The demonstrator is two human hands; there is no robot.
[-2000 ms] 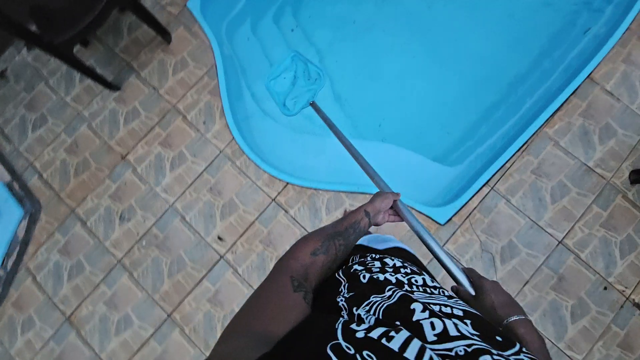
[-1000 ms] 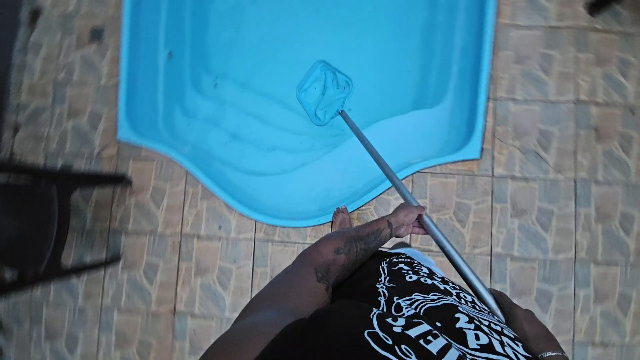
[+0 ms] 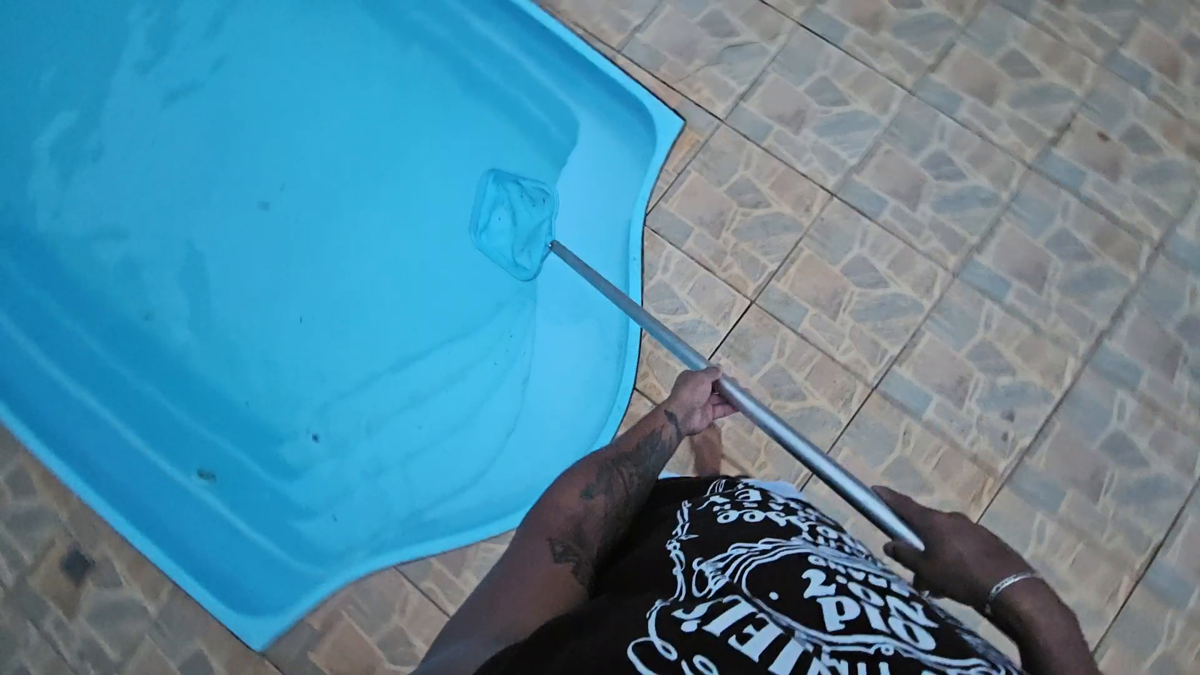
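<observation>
A pool skimmer net [image 3: 514, 225] with a blue frame and mesh is over the light blue pool, at the far end of a metal pole [image 3: 647, 319]. Whether the net touches the water I cannot tell. My left hand [image 3: 701, 401], at the end of a tattooed forearm, is closed around the middle of the pole. Near the pole's lower end, my right hand [image 3: 947, 544] grips it, with a bracelet [image 3: 1011, 583] on the wrist. The pole slants across the front of my dark printed shirt [image 3: 797, 600].
The pool's raised rim [image 3: 641, 281] curves close in front of me and runs to a pointed corner at the upper right. Stone-patterned floor tiles [image 3: 900, 300] surround it. Several small dark specks [image 3: 205, 476] show in the pool. Part of a foot shows beneath my left hand.
The view has turned strongly, and the dark chair at the left has left it. Both hands have kept their hold on the pole. The net now lies nearer the pool's pointed corner and narrow end.
</observation>
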